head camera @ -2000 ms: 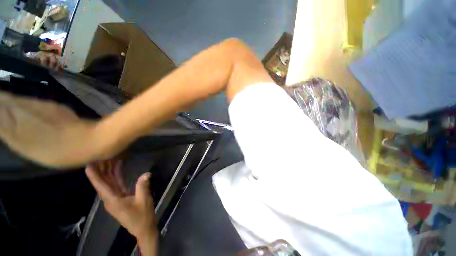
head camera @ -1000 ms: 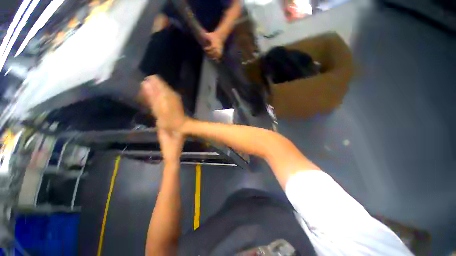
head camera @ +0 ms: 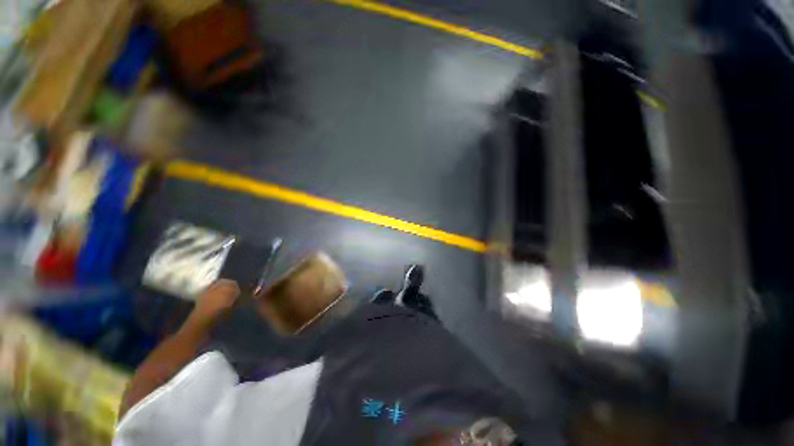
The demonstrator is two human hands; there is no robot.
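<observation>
My left hand [head camera: 218, 298] is at lower left, small and blurred, at the end of my bent arm. It is beside the lower edge of a pale, crumpled, shiny item [head camera: 185, 261], possibly a plastic bag; I cannot tell if they touch or if the fingers are closed. My right hand is not in view. A small open brown cardboard box [head camera: 305, 294] is on the floor right of my left hand. A thin silver and dark object [head camera: 269, 266] lies between the hand and the box.
A large grey metal frame with dark openings [head camera: 564, 174], like the trolley, stands at the right. Yellow lines [head camera: 331, 206] cross the grey floor. Blue, red and yellow goods [head camera: 104, 218] are blurred at the left. My shoes [head camera: 412, 283] are at centre. An orange-brown item [head camera: 213, 43] is at upper left.
The view has swung away from the person and the large box. My hands, earlier together at the dark metal frame, have parted; my left is now at lower left, my right out of view.
</observation>
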